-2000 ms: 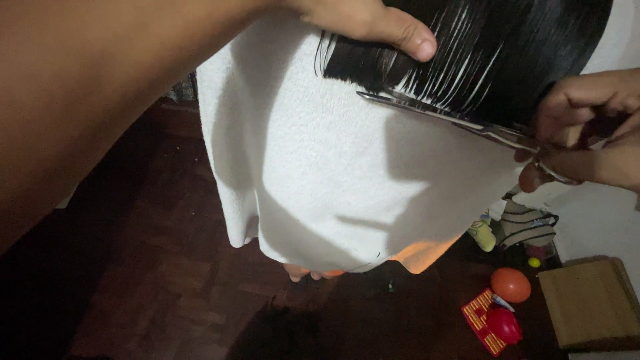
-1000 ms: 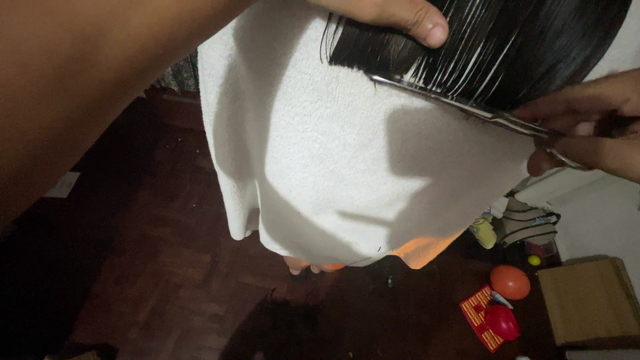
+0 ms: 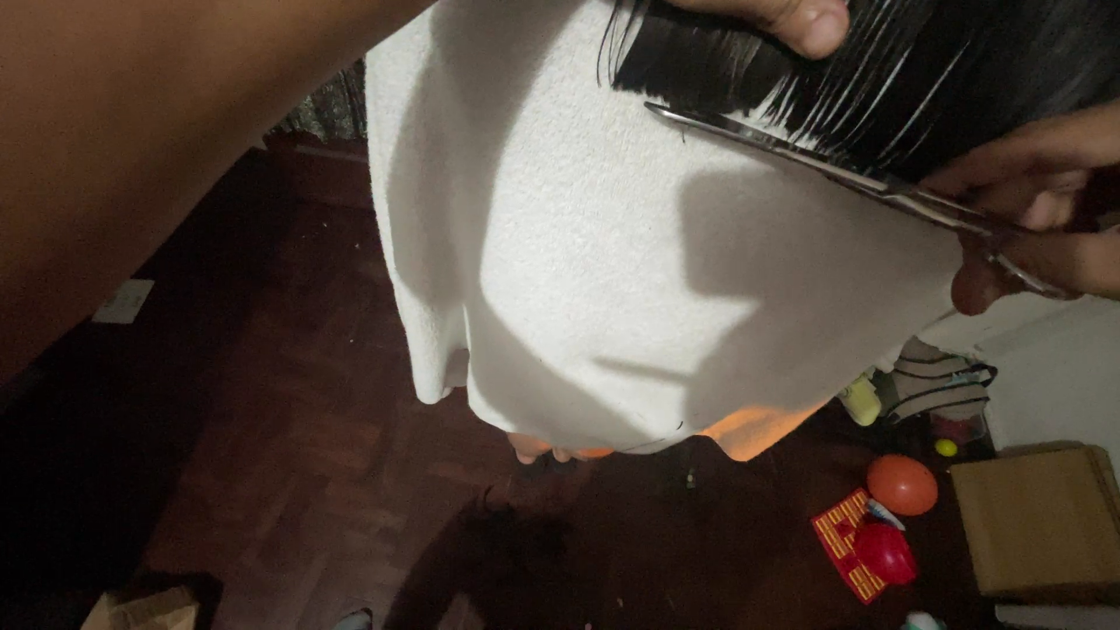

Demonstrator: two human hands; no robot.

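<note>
Straight black hair hangs at the top right over a white towel draped on a person. My left hand reaches in from the top left, its thumb lying on the hair; the other fingers are out of frame or hidden. At the right, my right hand has its fingers in the handles of metal scissors. The blades look closed and lie along the lower edge of the hair, tip pointing left, just over the towel. A few short hair bits lie on the towel.
Toes show below the towel on the dark parquet floor. At lower right lie an orange balloon, a pinkish-red balloon, a cardboard box and a striped bag. Another cardboard piece is at lower left.
The scissors' tip has moved slightly right from where it was two seconds ago. My left thumb stays on the hair, and my right hand still holds the scissors.
</note>
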